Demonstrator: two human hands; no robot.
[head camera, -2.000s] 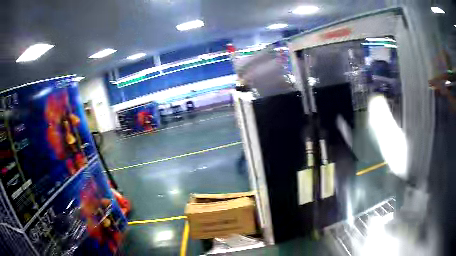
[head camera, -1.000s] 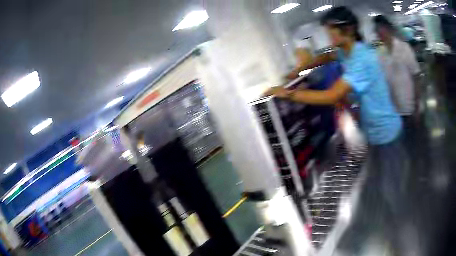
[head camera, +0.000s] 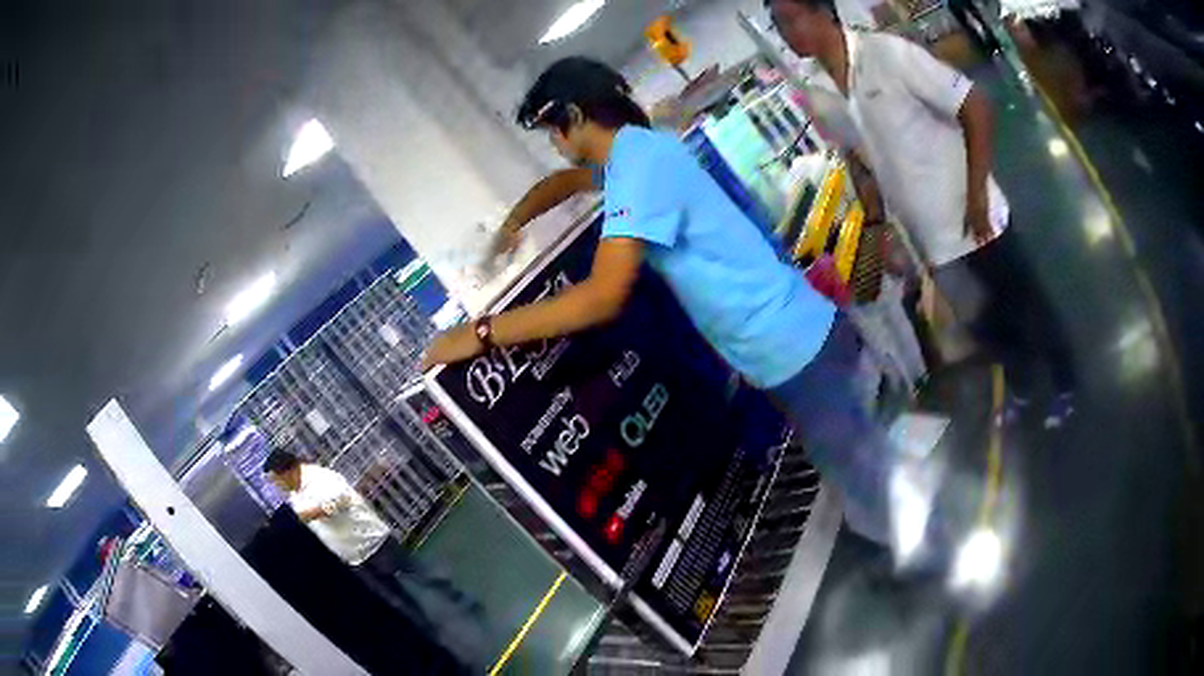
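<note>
A large dark TV carton (head camera: 621, 436) stands upright and looks tilted in the picture, on the roller conveyor (head camera: 759, 555). Its face shows "webOS", QLED and YouTube print, and its near edge is pale. A person in a light blue shirt (head camera: 720, 251) leans over it with one hand on the top near corner and the other arm behind its top edge. Neither of my hands is in the picture.
A person in a white shirt (head camera: 911, 145) stands behind at the upper right. Another person in white (head camera: 341, 512) is at the lower left beyond dark panels. A white machine post (head camera: 218, 548) slants at the lower left. Yellow lines mark the green floor.
The view has swung right and closer to the conveyor. The strapping machine's arch has moved left, mostly out of view. The carton and blue-shirted person now show near the centre.
</note>
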